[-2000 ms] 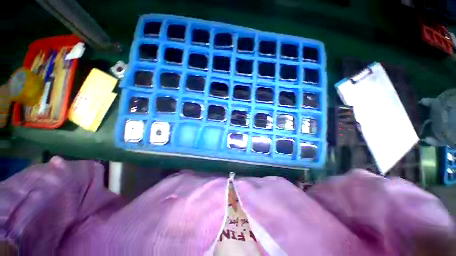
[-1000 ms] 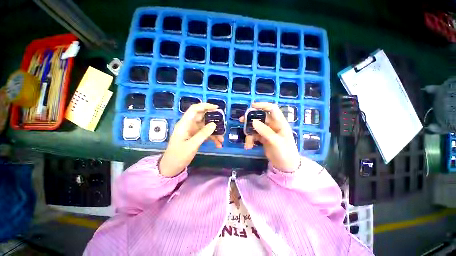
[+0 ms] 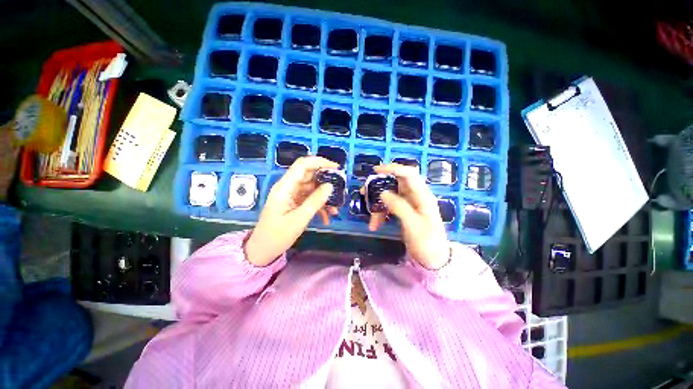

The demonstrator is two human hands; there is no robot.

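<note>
My left hand [image 3: 291, 207] holds a smartwatch [image 3: 331, 187] by its edges, with the dark screen up and my thumb on the glass. My right hand [image 3: 416, 213] holds a second smartwatch [image 3: 380, 191] the same way. Both watches are side by side above the nearest rows of the blue tray [image 3: 185, 175]. The tray's pockets hold watches with black faces up. Two units in the nearest row at the left, one a watch back [image 3: 242, 191], lie face down and show white with a dark centre. My hands hide some pockets of the nearest rows.
At the left are a red basket [image 3: 108, 99] of pens and sticks, a yellow tape roll [image 3: 39, 124] and a yellow paper pad [image 3: 140, 142]. At the right are a black block [image 3: 530, 176], a clipboard [image 3: 589, 156] and a black tray [image 3: 593, 285]. A person's blue-clothed part [image 3: 45, 311] shows at lower left.
Two seconds ago no hands were in view; both hands then came over the tray, each with a watch. Since one second ago, the two watches are slightly closer together and the blue-clothed part reaches further in.
</note>
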